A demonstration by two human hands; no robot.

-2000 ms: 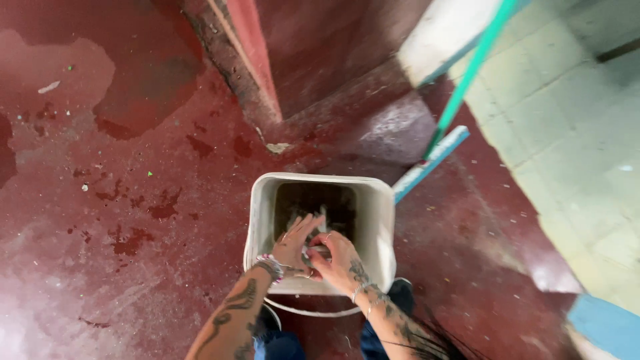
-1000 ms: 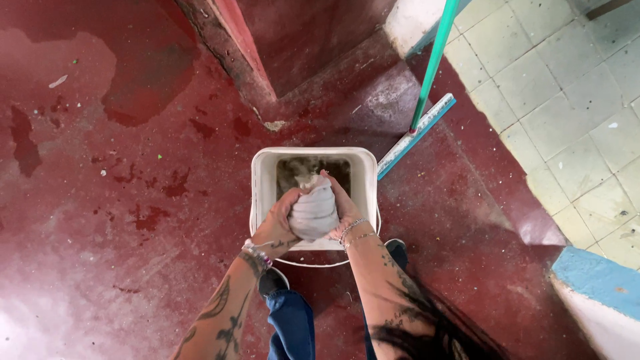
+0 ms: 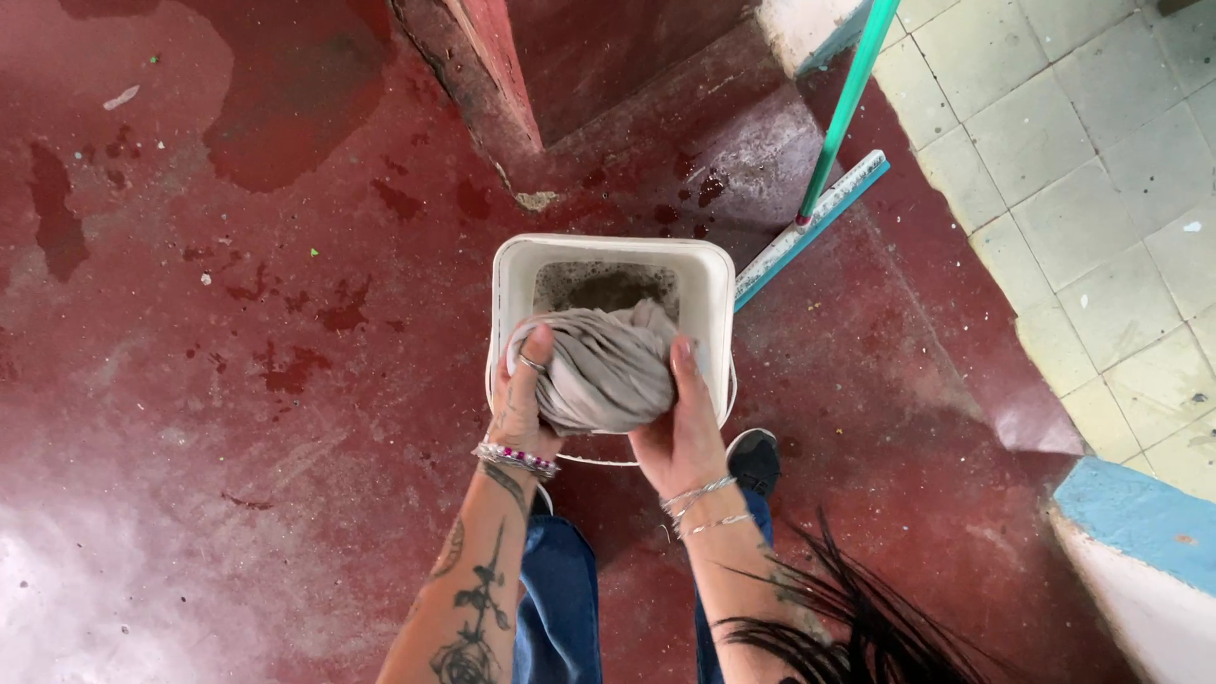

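A bunched grey cloth (image 3: pixel 603 366) is held between my two hands over the near half of a white plastic bucket (image 3: pixel 708 294). My left hand (image 3: pixel 522 394) grips the cloth's left side, thumb on top. On its right side my right hand (image 3: pixel 682 408) presses with the thumb up; its other fingers are partly hidden beneath. Dark, foamy water (image 3: pixel 608 283) shows inside the bucket beyond the cloth. The bucket's thin wire handle hangs down on the near side.
A floor squeegee (image 3: pixel 812 228) with a green pole (image 3: pixel 850 104) rests just right of the bucket. The red floor (image 3: pixel 313 456) has wet patches. A red wall corner stands ahead, pale tiles (image 3: pixel 1073 180) lie to the right, and my shoes (image 3: pixel 755 461) are behind the bucket.
Two seconds ago my hands were together, lower inside the bucket. They are now farther apart, with the bunched cloth between them. The cloth looks looser and wider than one second ago.
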